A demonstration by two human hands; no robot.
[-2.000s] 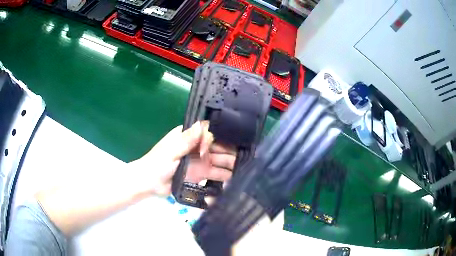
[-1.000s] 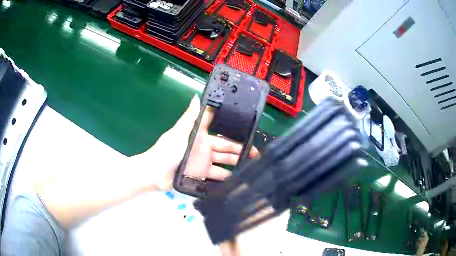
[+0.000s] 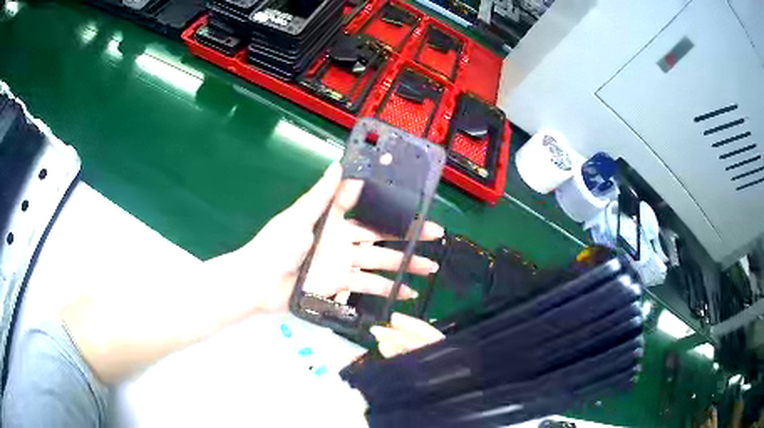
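Note:
A single black phone middle frame [image 3: 387, 196] lies tilted across my left hand [image 3: 322, 238]. The fingers show through its large opening and past its right edge; the thumb is at its left edge. A fanned stack of middle frames [image 3: 519, 343] is at the lower right, ridged edges up and right. My right hand [image 3: 406, 336] holds the stack from its lower left; only some fingertips show, near the lower end of the single frame, and the rest is hidden behind the stack.
A red tray [image 3: 480, 67] beyond my hands holds frames and a pile of frames [image 3: 289, 38]. More frames [image 3: 465, 272] lie on the green surface [image 3: 209, 150] behind the stack. White rolls [image 3: 546, 159] stand by the pale cabinet [image 3: 645, 92]. A white strip with dark holes [image 3: 38, 184] is at far left.
The several frames on my left hand have become one. The stack in my right hand has grown thicker, spread wider and moved right and down. The red tray stays put.

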